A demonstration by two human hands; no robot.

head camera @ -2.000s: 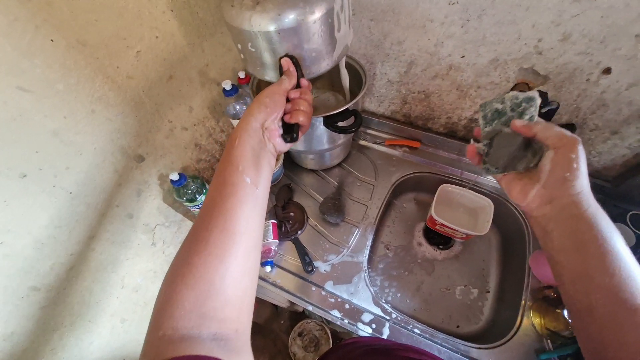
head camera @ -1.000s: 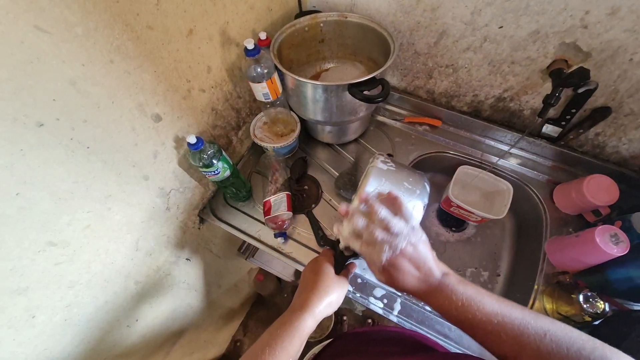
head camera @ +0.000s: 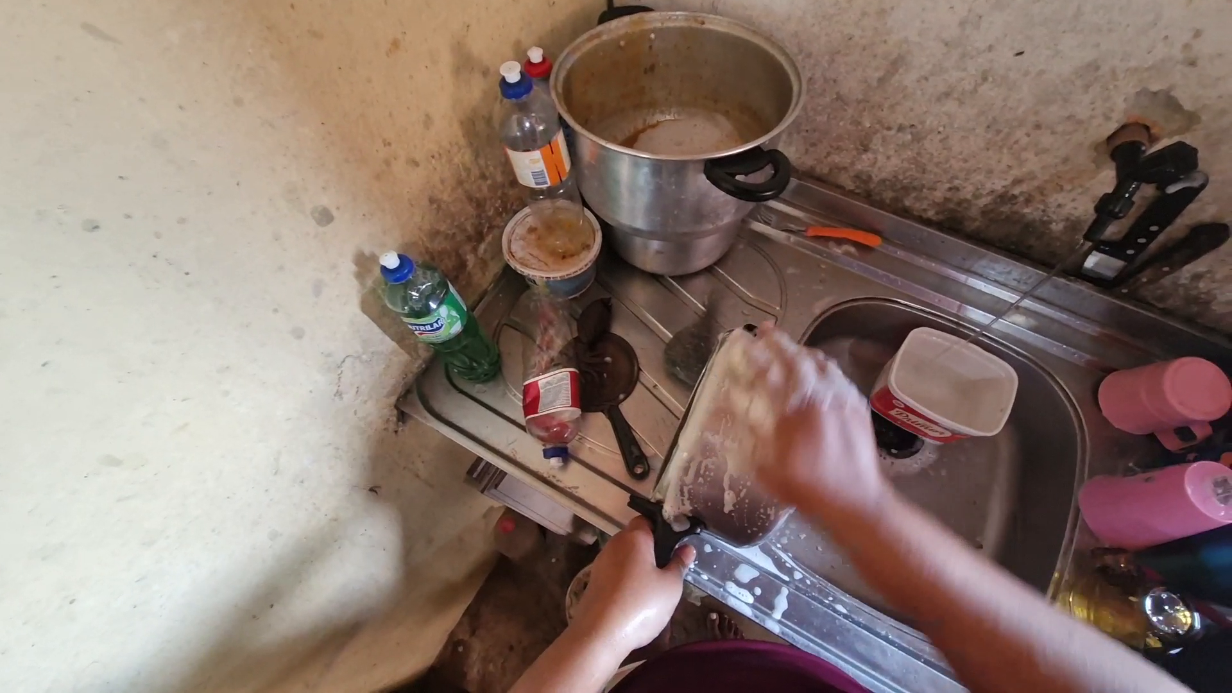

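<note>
My left hand point(head camera: 637, 577) grips the black handle of a metal pot point(head camera: 731, 481), which lies tilted over the front rim of the steel sink. Soapy lather coats the side of the pot that shows. On that soapy side, near the pot's upper edge, is my right hand point(head camera: 818, 423), blurred by motion. In the earliest head view it held a green and grey scouring sponge; now lather and blur hide what lies under its fingers. Right of it, a white and red plastic tub point(head camera: 948, 380) stands in the sink basin point(head camera: 1020, 491), water running into it.
A large aluminium pot point(head camera: 674, 164) stands at the back of the drainboard, beside a lidded tub point(head camera: 551, 245) and plastic bottles point(head camera: 452, 332). A small black pan point(head camera: 608, 371) and an orange-handled fork point(head camera: 842, 235) lie nearby. Pink mugs point(head camera: 1155, 505) sit right of the basin, under a black tap point(head camera: 1121, 197).
The held pot, raised above the large pot two seconds ago, is now low over the sink's front edge. My right hand has come from the right onto its side. The view has shifted.
</note>
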